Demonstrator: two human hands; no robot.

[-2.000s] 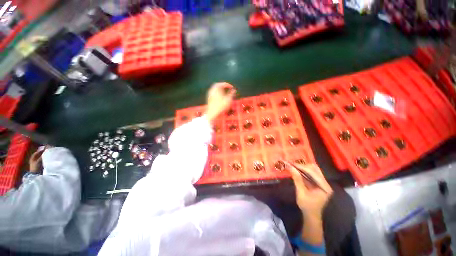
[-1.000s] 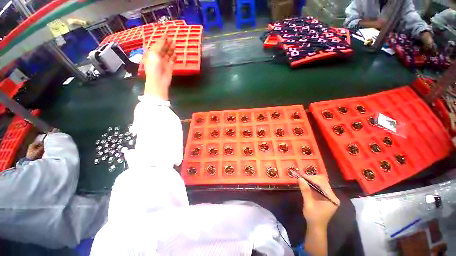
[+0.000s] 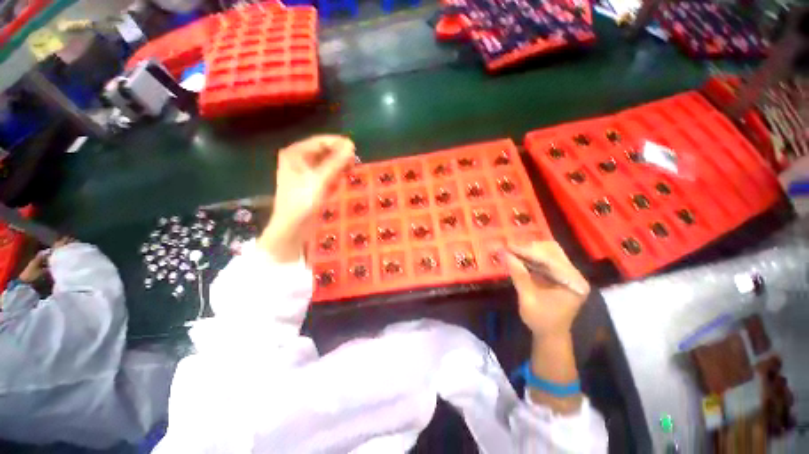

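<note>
A red-orange parts tray (image 3: 404,285) lies in front of me with round copper-and-dark coil parts in its cells. My left hand (image 3: 310,182) is over the tray's upper left corner with fingers bent together; whether it holds something is hidden by blur. My right hand (image 3: 548,288) holds tweezers (image 3: 550,273) like a pen at the tray's lower right corner, with the tips near a bottom-row cell. A blue band (image 3: 552,383) is on my right wrist.
A second red tray (image 3: 612,182), partly filled, with a small bag (image 3: 658,158), lies right. Loose metal parts (image 3: 173,253) lie left. Empty red trays (image 3: 262,58) are at the back left. A machine top (image 3: 643,310) is lower right. Another person's sleeve (image 3: 75,306) is far left.
My left hand has come back from the empty trays at the back left to the upper left of the front tray. My right hand stays at the lower right corner with the tweezers. The view has shifted.
</note>
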